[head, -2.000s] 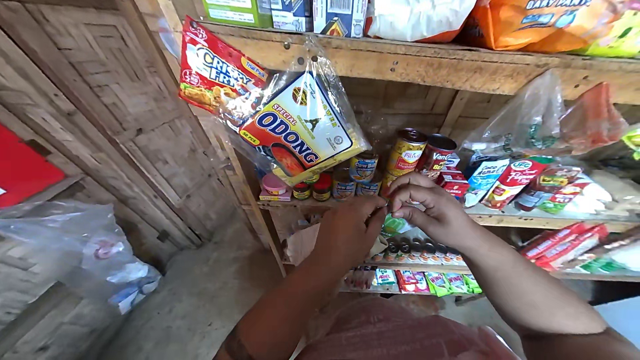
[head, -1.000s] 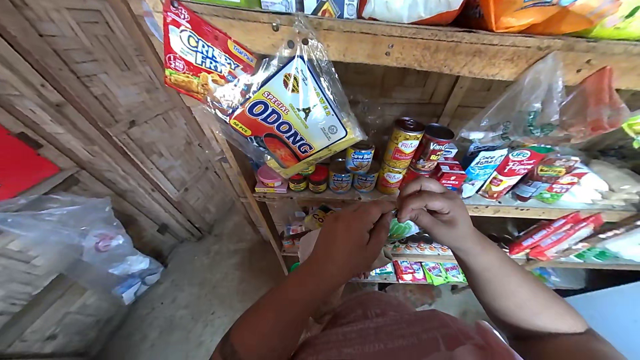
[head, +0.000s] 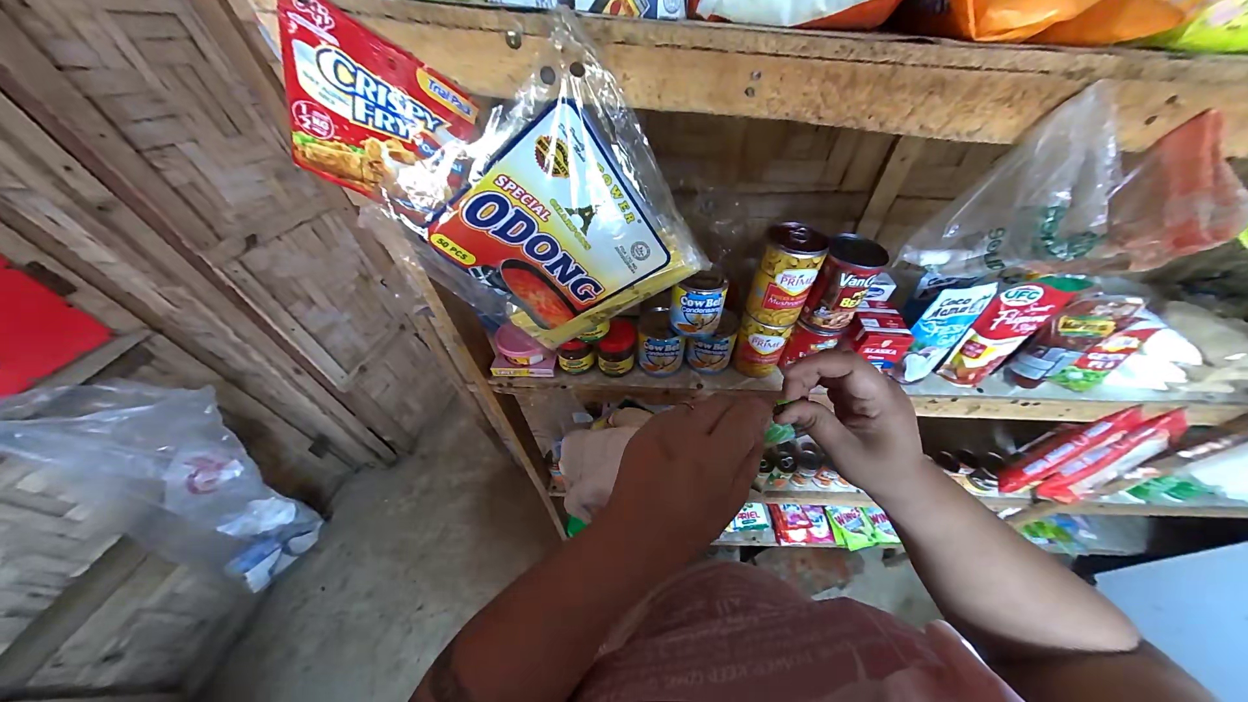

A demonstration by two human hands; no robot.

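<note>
My left hand (head: 687, 473) and my right hand (head: 858, 414) meet at the fingertips in front of the shelves. Between them is a small green item (head: 782, 404), mostly hidden; its kind cannot be told. My right thumb and forefinger pinch it, and the fingers of my left hand are bent against its other side. Behind my hands stand stacked mushroom cans (head: 780, 278), a can of beans (head: 846, 283) and condensed milk cans (head: 698, 304). A clear plastic bag with a noodle pack (head: 575, 219) hangs from the upper shelf, left of my hands.
A red breading mix pack (head: 370, 102) hangs beside the noodle pack. Sauce pouches (head: 1009, 331) lie on the middle shelf at right, with red packs (head: 1092, 453) lower down. Sachets (head: 858, 526) line the bottom shelf. A plastic bag (head: 195, 478) hangs at left by the woven wall.
My hands stay close together at the fingertips. The fingers of my right hand have shifted slightly, and a bit of green now shows between the hands.
</note>
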